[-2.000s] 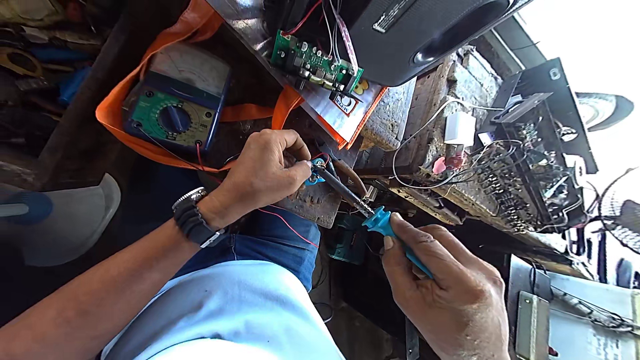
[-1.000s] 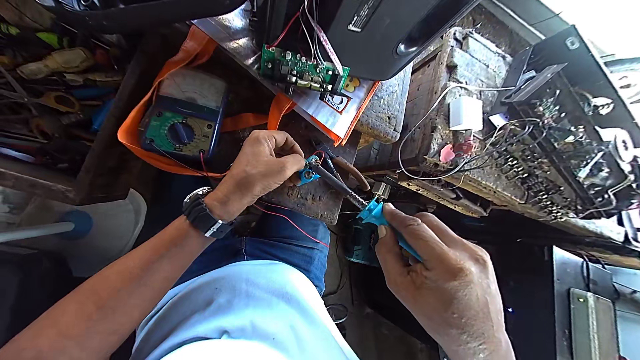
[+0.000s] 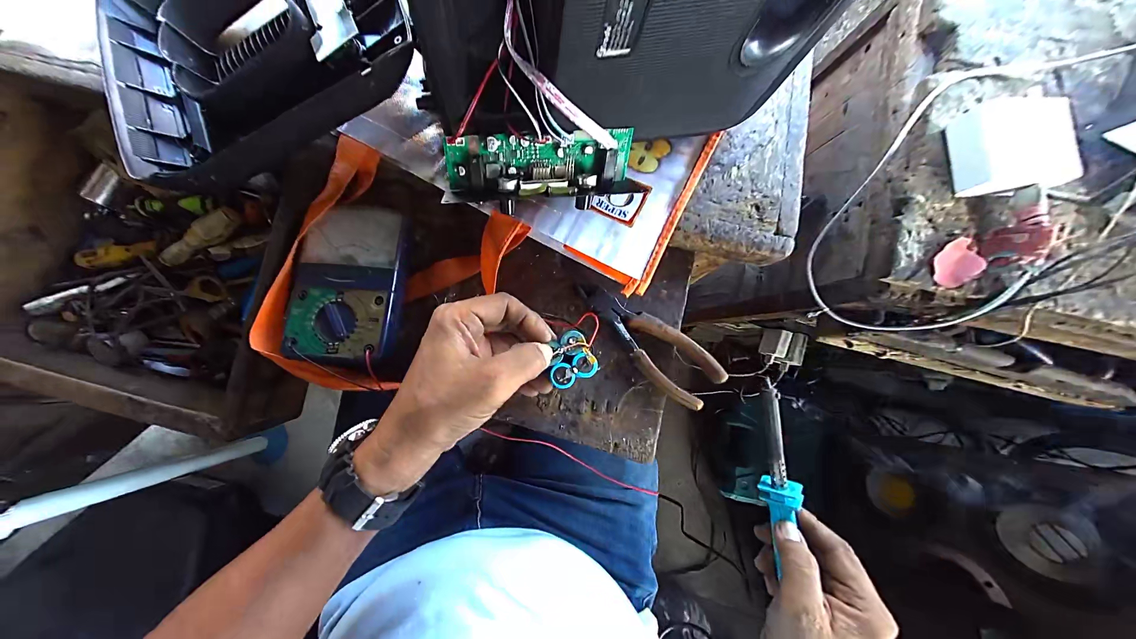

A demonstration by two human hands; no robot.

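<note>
Pinched between the thumb and fingers of my left hand (image 3: 475, 382) is a small bundle of blue cylindrical cells (image 3: 572, 362), seen end-on, with thin red and yellow wires on it. It is over a worn wooden board (image 3: 612, 422). My right hand (image 3: 821, 577) grips the blue handle of a soldering iron (image 3: 774, 444), whose metal shaft points up toward a small metal holder (image 3: 783, 346) at the bench edge. Whether the tip touches the holder cannot be told. Brown-handled pliers (image 3: 661, 355) lie on the board, right of the cells.
An analog multimeter (image 3: 342, 293) lies left, an orange strap around it. A green circuit board (image 3: 537, 161) hangs by wires from a black plastic housing (image 3: 674, 62). A tool-filled wooden drawer (image 3: 115, 382) is at far left. A white box (image 3: 1012, 146) with cables sits upper right.
My right hand has moved the soldering iron away from the blue cells, down and to the right. My left hand still holds the cells. The view has shifted, showing more of the left side.
</note>
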